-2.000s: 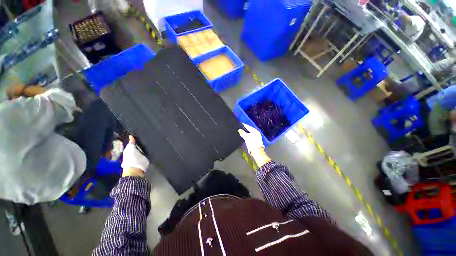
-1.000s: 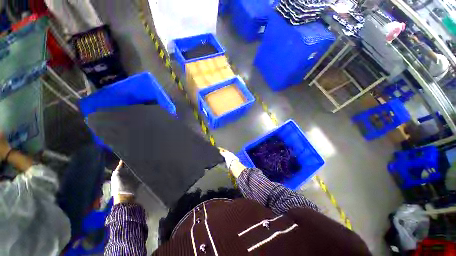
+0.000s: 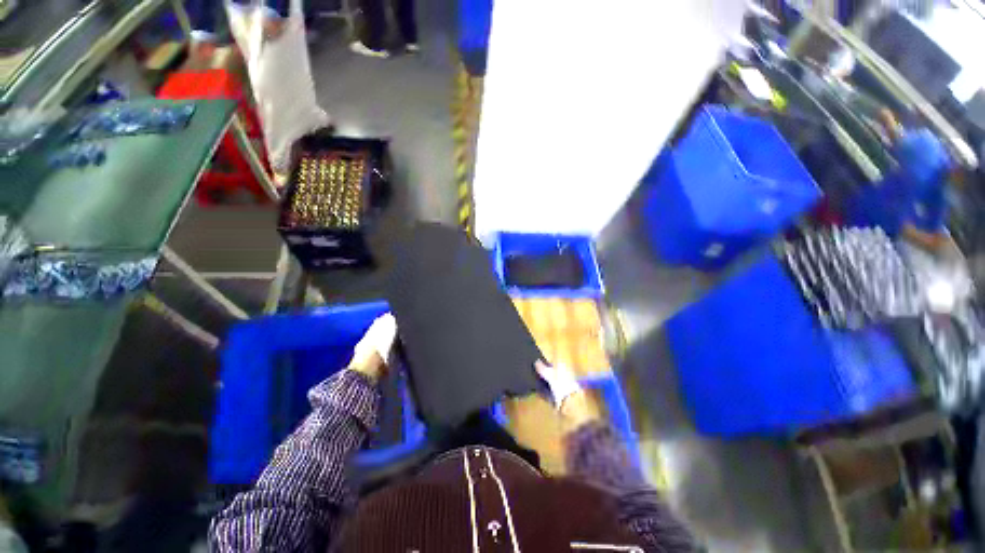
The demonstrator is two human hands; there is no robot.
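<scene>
A flat, dark grey rectangular board (image 3: 459,319) is held in front of my body, bare on its upper face. My left hand (image 3: 378,339), in a white glove, grips its left edge. My right hand (image 3: 560,382), gloved and slightly blurred, grips its right edge near the lower corner. The fingers under the board are hidden.
A blue crate (image 3: 243,394) stands at lower left. A black crate with gold-coloured pieces (image 3: 329,189) is ahead. Blue and yellowish boxes (image 3: 565,333) stand right of the board. A green-topped table (image 3: 146,205) is at left; large blue bins (image 3: 734,356) are at right.
The view has turned left and moved forward along the floor. The board is still in both hands and now points more straight ahead. The green table and black crate are nearer.
</scene>
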